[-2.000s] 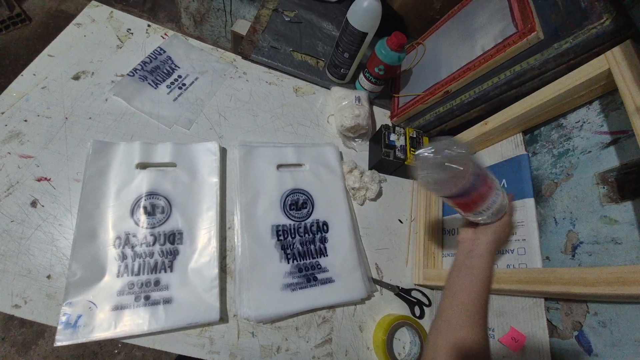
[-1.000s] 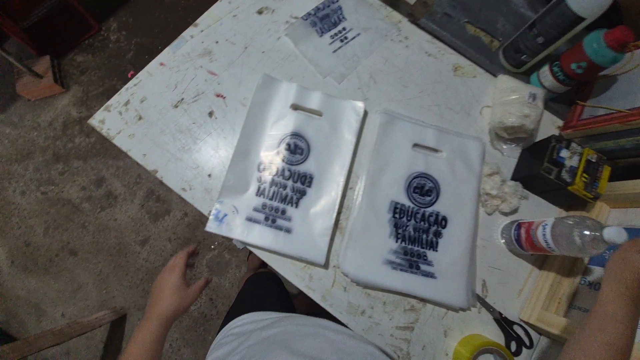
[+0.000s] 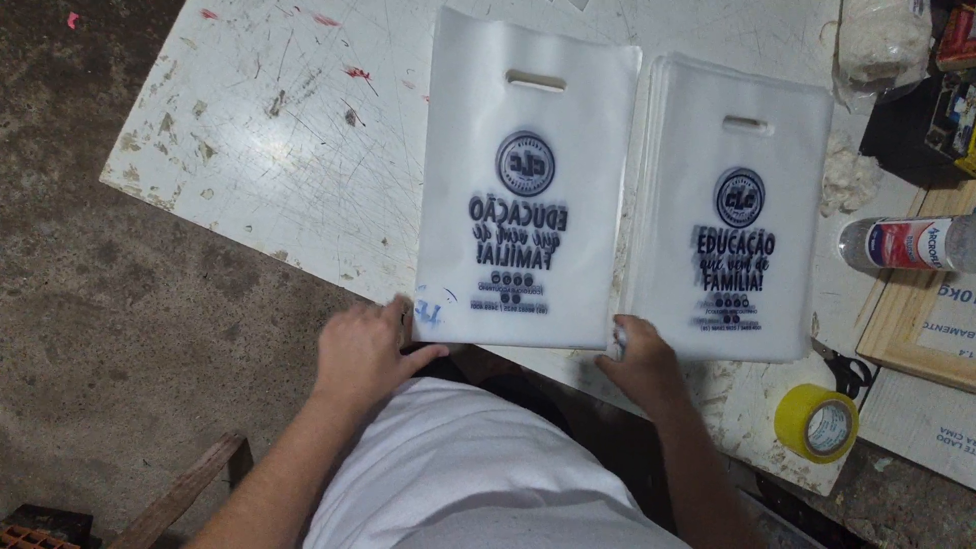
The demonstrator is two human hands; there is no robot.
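Two stacks of translucent plastic bags with die-cut handles and dark print lie side by side on a white, paint-marked table. My left hand (image 3: pixel 362 351) is at the lower left corner of the left stack of plastic bags (image 3: pixel 526 99), thumb pointing inward along the bottom edge. At that stack's lower right corner is my right hand (image 3: pixel 644 358), its fingers bent near the edge. Whether either hand grips the bags cannot be told. The right stack of plastic bags (image 3: pixel 770 152) lies just beyond my right hand; its print reads the right way round, while the left stack's print looks mirrored.
Yellow tape (image 3: pixel 797 423) and black-handled scissors (image 3: pixel 848 374) lie at the table's right front. A clear bottle (image 3: pixel 907 244) lies beside a wooden frame (image 3: pixel 884 343). White fibre wads (image 3: pixel 846 179), a bagged white bundle (image 3: pixel 881 46) and a black battery-like box (image 3: pixel 903 126) are at right.
My right hand, earlier around the bottle, has let it go and come to the left stack's corner. My left hand has moved from beside the table to that stack. The view has shifted.
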